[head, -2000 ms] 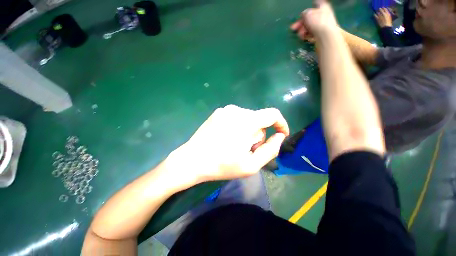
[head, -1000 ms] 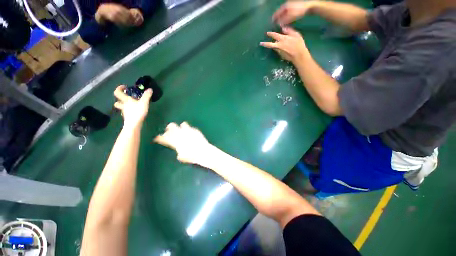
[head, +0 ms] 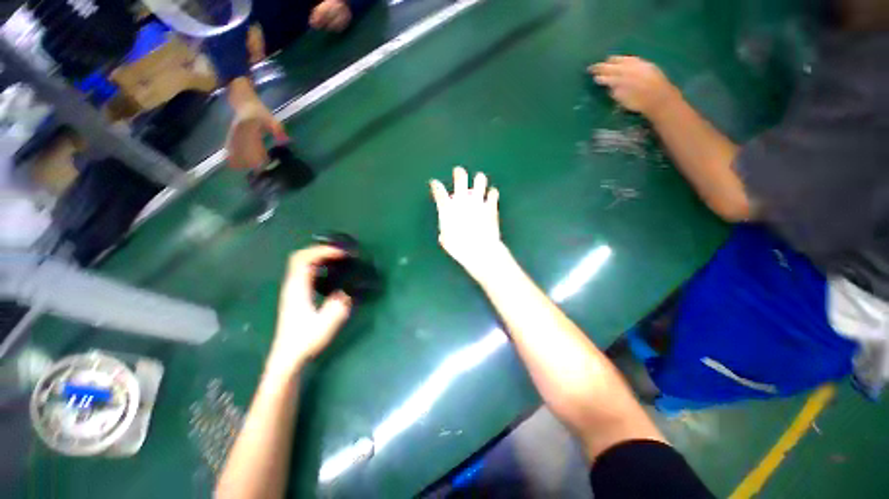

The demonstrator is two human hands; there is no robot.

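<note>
My left hand (head: 314, 302) is closed around a black housing (head: 359, 279) on the green tabletop (head: 439, 370), with the thumb and fingers at its left side. The housing is blurred, and its inner part is mostly hidden by the hand. My right hand (head: 470, 216) is open and empty over the tabletop, to the right of the housing, its fingers spread and pointing away from me. A second black housing (head: 290, 168) is farther back, with another person's hand at it. A pile of small silver rings (head: 216, 421) lies left of my left forearm.
A white round housing (head: 144, 409) with a blue item (head: 88, 394) inside stands at the left. A white post (head: 127, 300) juts in above it. A metal rail (head: 361, 66) crosses behind. A seated person (head: 804, 146) works at the right, near another ring pile (head: 624, 144).
My left hand has brought a black housing nearer to me and to the right. My right hand has moved right and spread its fingers. Another person's hand has reached the remaining housing.
</note>
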